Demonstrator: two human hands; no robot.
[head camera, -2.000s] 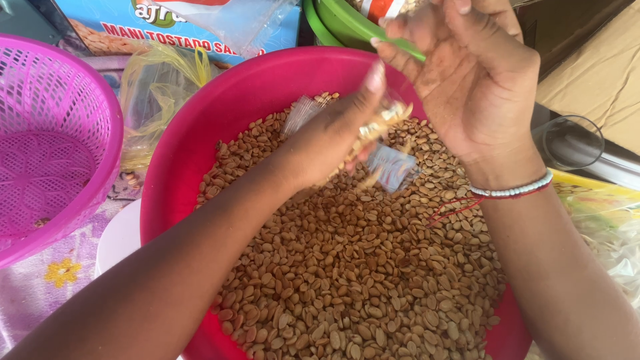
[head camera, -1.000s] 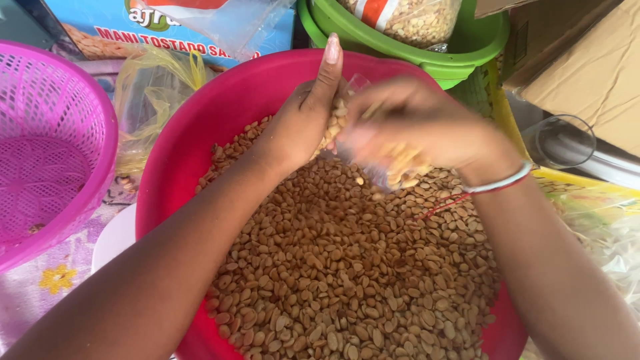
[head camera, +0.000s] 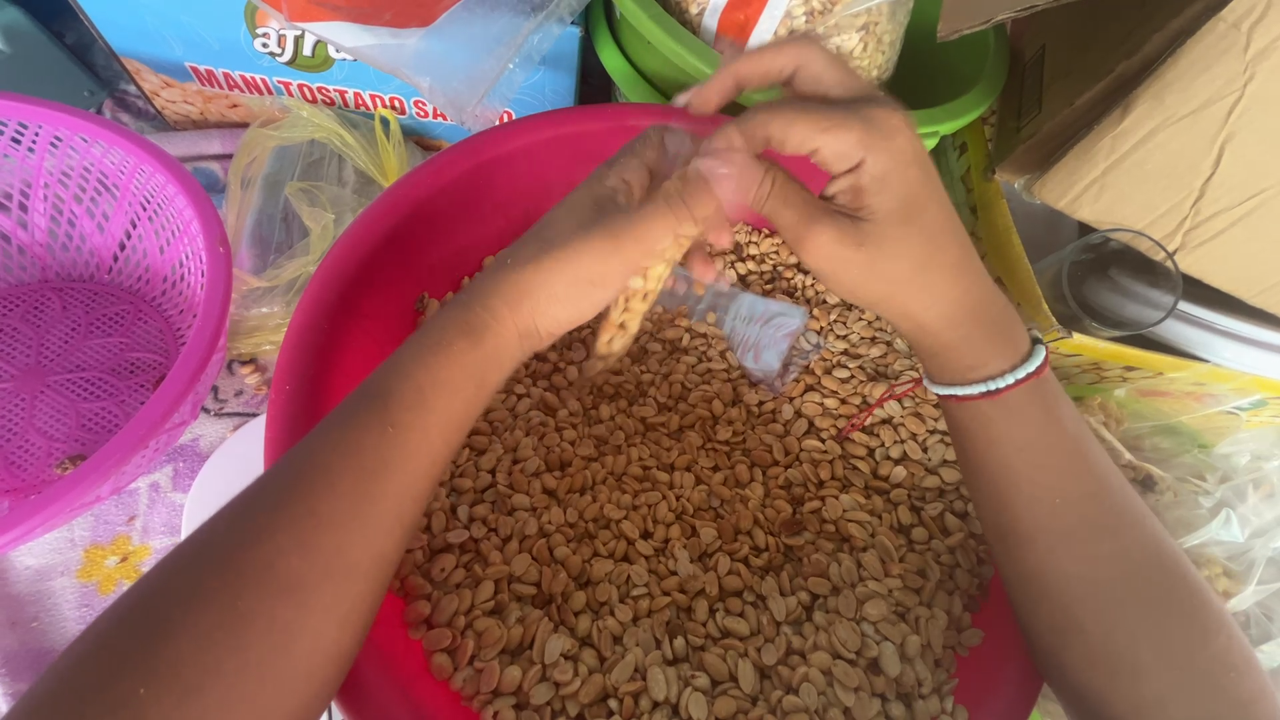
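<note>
A pink plastic basin is filled with shelled peanuts. Above its far part, my left hand is closed around a small clear plastic bag of peanuts, whose lower part hangs below the fingers. My right hand meets it at the bag's upper end, thumb against the left fingers; motion blur and the fingers hide exactly what it pinches. A small clear plastic piece with a bluish patch lies on the peanuts beneath my hands. The right wrist wears a white bead bracelet and a red cord.
A purple perforated basket stands at left, beside a yellowish plastic bag. Behind are a blue printed carton and green basins holding a bag of peanuts. At right are cardboard, a clear round rim and plastic bags.
One second ago the right hand was blurred beside the left, over a bag of peanuts. Now its fingers are raised at the bag's top. The bluish plastic piece, hidden then, shows again on the peanuts.
</note>
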